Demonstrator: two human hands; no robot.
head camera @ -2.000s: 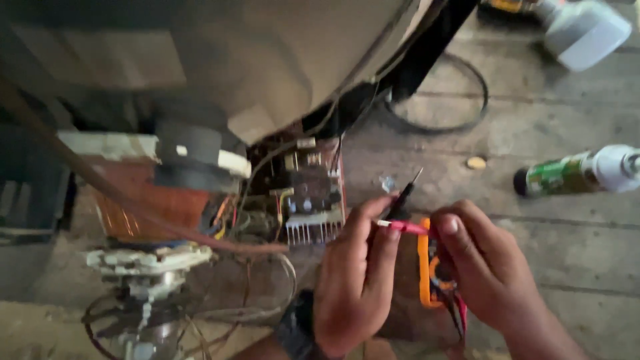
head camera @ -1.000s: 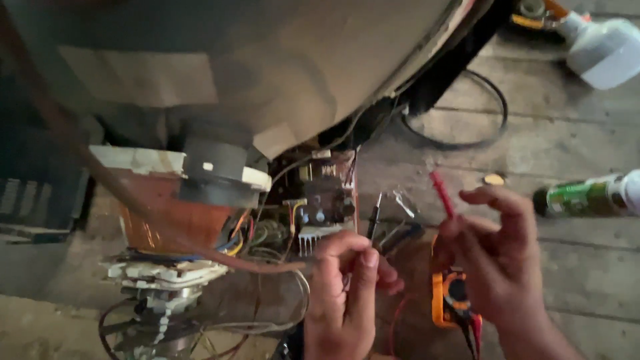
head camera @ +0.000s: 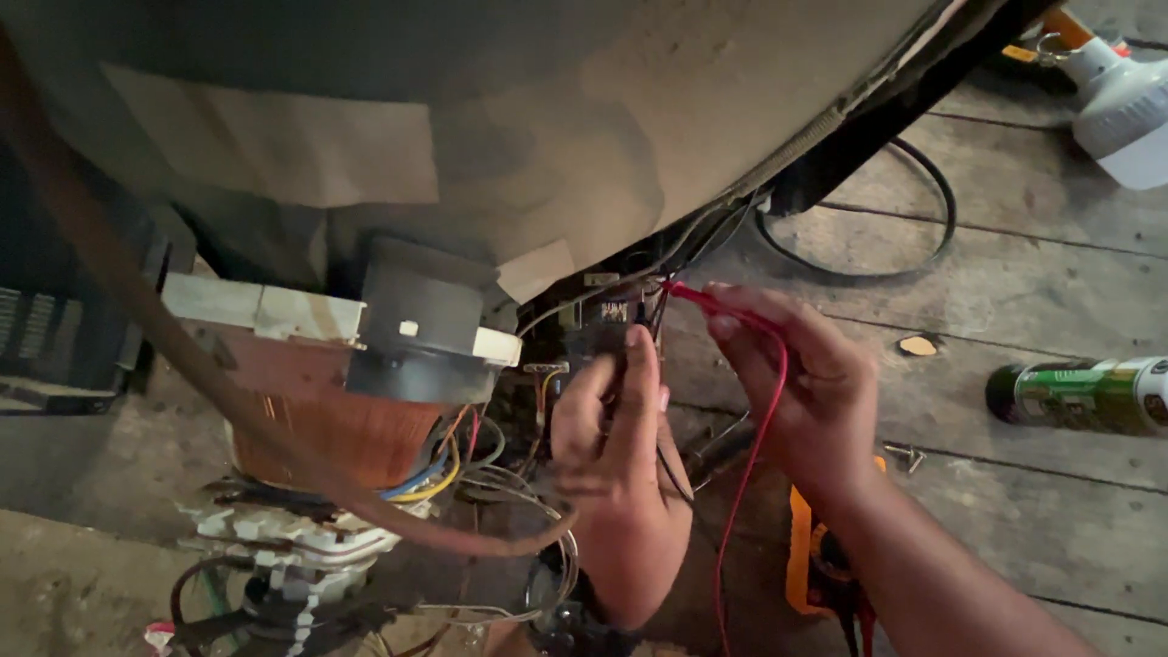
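Observation:
My left hand [head camera: 620, 438] reaches over the circuit board [head camera: 584, 319] beneath a picture tube [head camera: 547, 109], holding the black test probe [head camera: 641, 312] with its tip pointing up at the board. From the right, my right hand [head camera: 803, 374] grips the red test probe [head camera: 693, 294], whose tip is at the board's edge beside the black one. Whether either tip touches metal cannot be told. The red lead [head camera: 762, 438] hangs down past my right wrist. Partly under my right forearm lies an orange multimeter [head camera: 803, 557]; its display is hidden.
The tube's neck with its copper deflection coil [head camera: 328, 411] and loose wires [head camera: 493, 484] stands left of my left hand. A thick brown cable [head camera: 228, 392] crosses the foreground. On the plank floor are a black cable loop [head camera: 949, 219], a spray can [head camera: 1081, 392], a white bulb [head camera: 1122, 109] and small screws [head camera: 905, 454].
Both hands have moved up to the circuit board with the probes. The red and black probes, apart one second ago, now have their tips close together at the board.

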